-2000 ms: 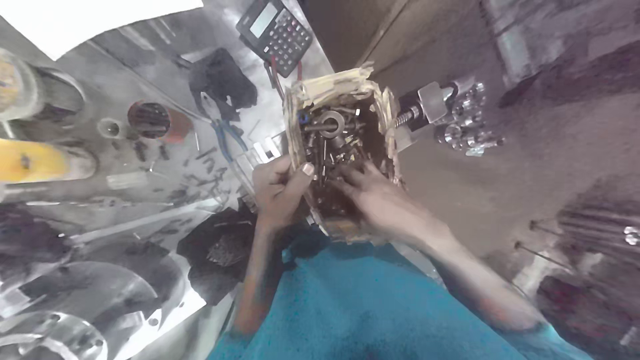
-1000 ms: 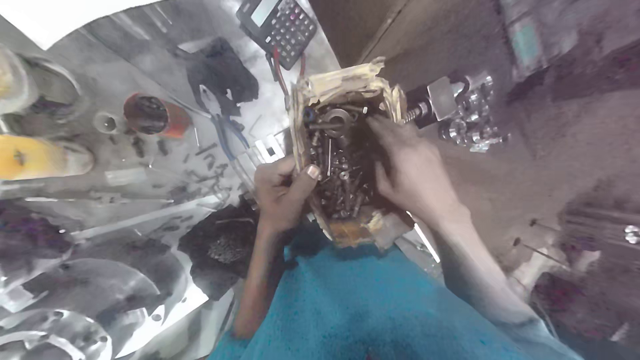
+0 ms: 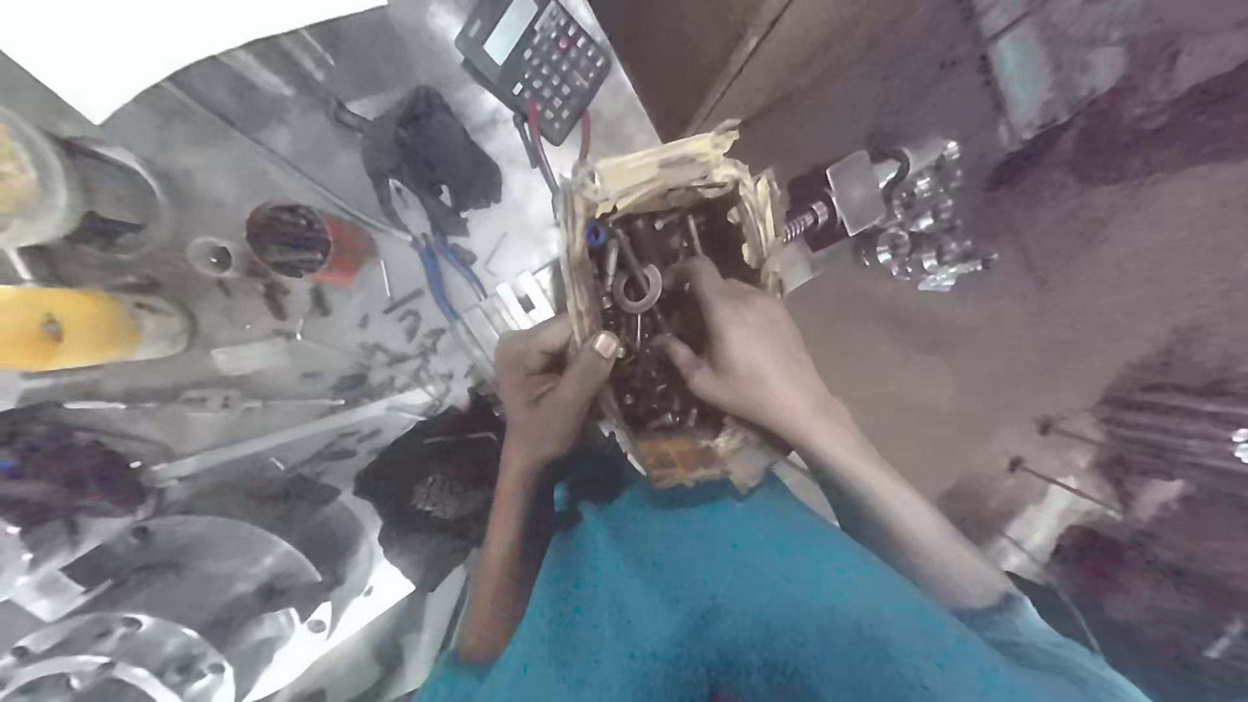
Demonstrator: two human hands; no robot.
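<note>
A worn box with a ragged, taped rim stands close in front of my body. Dark metal hardware fills it, with a metal ring and a small blue ring among the pieces. My left hand grips the box's left wall, thumb over the rim. Inside the box, my right hand reaches among the parts with thumb and forefinger apart; whether its fingertips hold a piece cannot be told.
On the bench at left lie blue-handled pliers, a calculator, a red cup, a yellow container and scattered small metal pieces. A threaded clamp screw and shiny metal parts are right of the box.
My right hand has moved from the box's upper right side back down over the parts. My left hand stays on the left wall.
</note>
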